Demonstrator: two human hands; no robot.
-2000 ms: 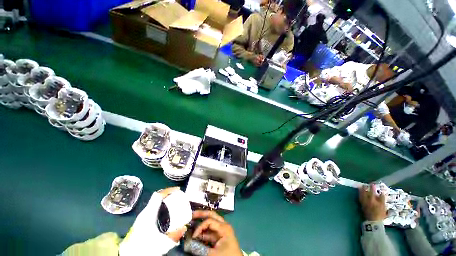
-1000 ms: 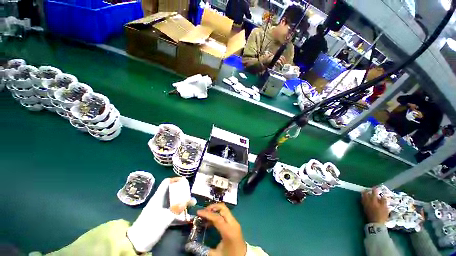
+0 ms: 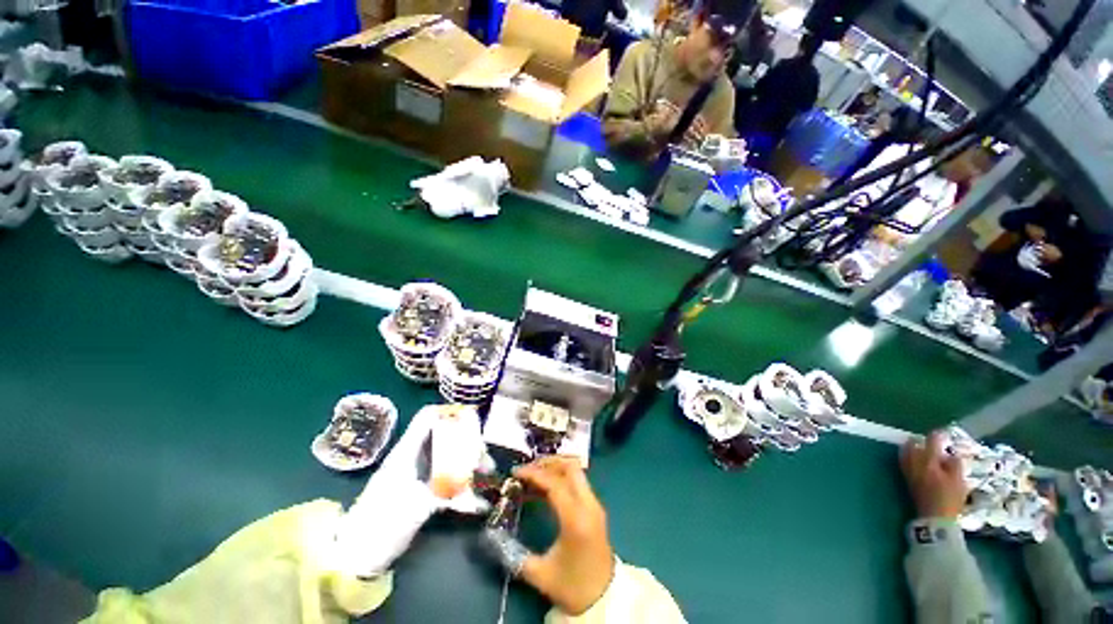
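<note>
My left hand [image 3: 409,488], in a white glove, holds a white plastic part [image 3: 457,441] just in front of the screw feeder [image 3: 552,366]. My right hand [image 3: 568,524], bare with a grey wrap on one finger, holds a small dark part [image 3: 504,500] against the left hand; the part is too small and blurred to name surely. A thin line hangs below it. A housing with a board [image 3: 355,432] lies on the green bench left of my hands. The black electric screwdriver [image 3: 644,384] hangs right of the feeder.
Short stacks of filled housings [image 3: 472,354] stand left of the feeder, with leaning rows [image 3: 250,262] farther left. White parts with a dark module [image 3: 720,412] lie at right. A neighbour's hands [image 3: 937,478] touch white parts. Cardboard boxes [image 3: 488,104] and a blue bin [image 3: 238,49] are behind.
The view has shifted, so the bench things sit differently in the picture. The white part in my left hand has turned from its round opening to its side, and my hands are close together.
</note>
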